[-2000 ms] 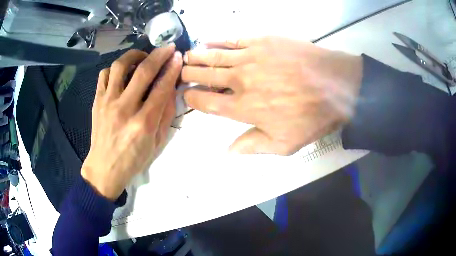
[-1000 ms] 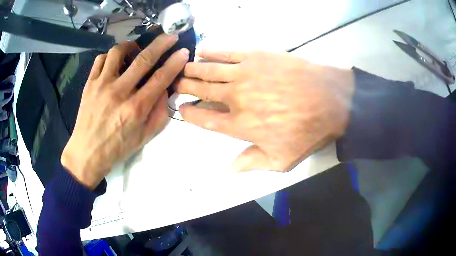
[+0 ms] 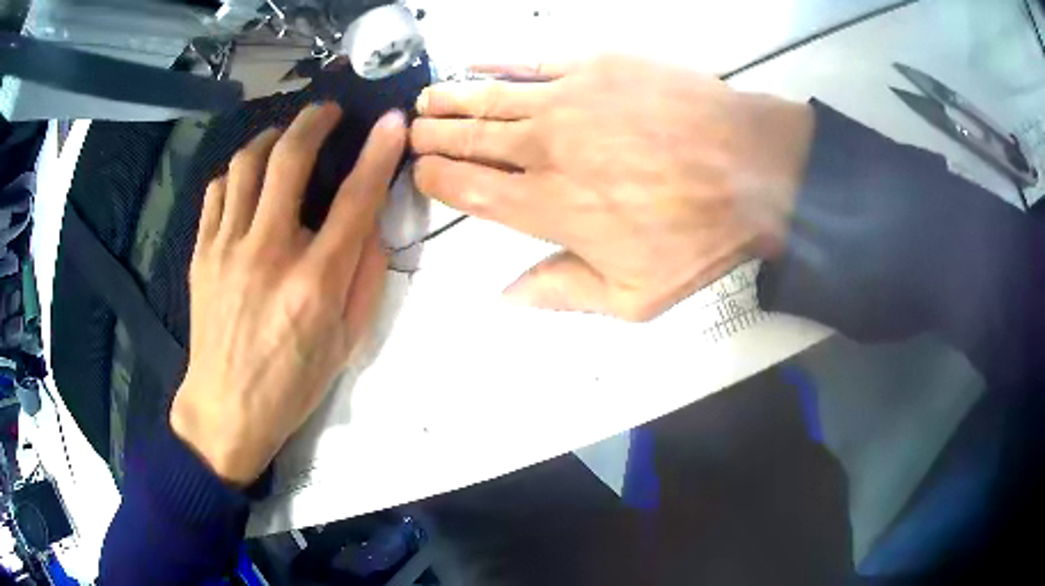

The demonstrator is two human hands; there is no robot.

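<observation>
A black mesh panel lies on the white table at the left, with a camouflage band and a smooth black strap across it. My left hand lies flat on the panel's right part, fingers spread, pressing it down. My right hand has its fingertips at the panel's right edge below a round white knob; whether they pinch the edge is hidden. The needle is not clearly visible.
The sewing machine's pale body and metal parts fill the upper left. Thread snips lie at right on the table. A printed ruler scale is near the table's front edge. A dark thread runs beside my right fingers.
My left hand's fingers have spread apart and it has shifted slightly right and down. My right hand has moved slightly up. The panel has turned a little, showing more mesh and camouflage band.
</observation>
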